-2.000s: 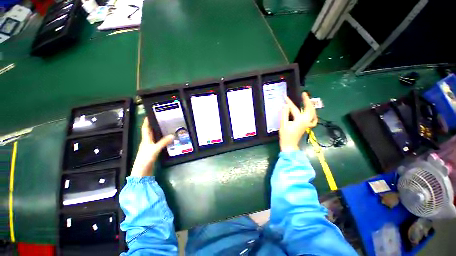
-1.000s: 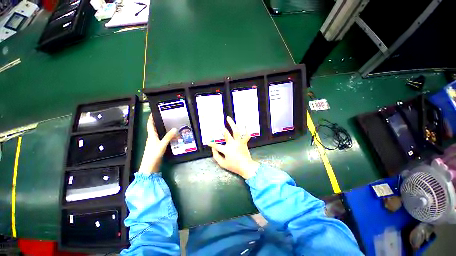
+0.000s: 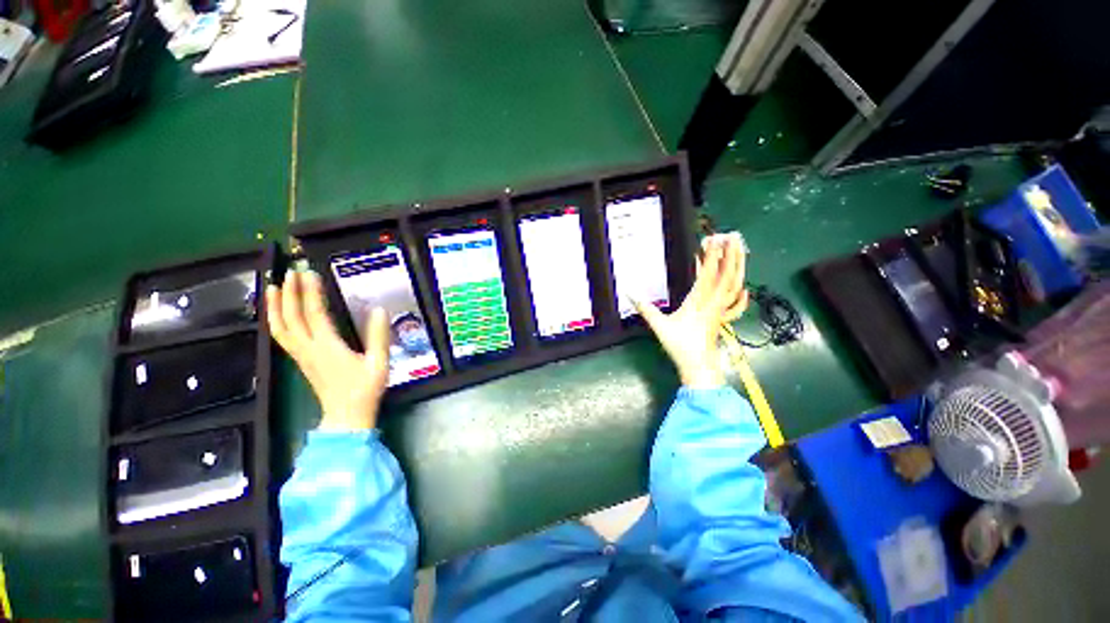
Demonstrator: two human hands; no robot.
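Observation:
A black phone tray [image 3: 548, 361] with four slots lies slightly tilted on the green bench. The leftmost smartphone [image 3: 380, 304] shows a camera picture with a masked person. The second smartphone [image 3: 472, 292] shows green rows with blue bars on top. The third smartphone [image 3: 556, 270] has a white screen. The fourth smartphone [image 3: 637, 250] has a pale screen with faint text. My left hand [image 3: 331, 347] is at the tray's left end, fingers spread, thumb near the first phone. My right hand [image 3: 704, 310] is at the right end, fingers apart, thumb at the fourth phone's lower edge. Neither hand visibly grips anything.
A second tray [image 3: 264, 402] with dark phones lies at the left. Stacked trays [image 3: 91, 79] stand at the far left. A thin black cable [image 3: 773, 319] lies right of my right hand. Another tray [image 3: 852, 316], a fan [image 3: 992, 444] and a blue box top [image 3: 840, 487] are at the right.
The second phone's screen changed from white to green rows. My right hand moved from the middle phones to the tray's right end. My left hand's fingers are more spread. The view shifted.

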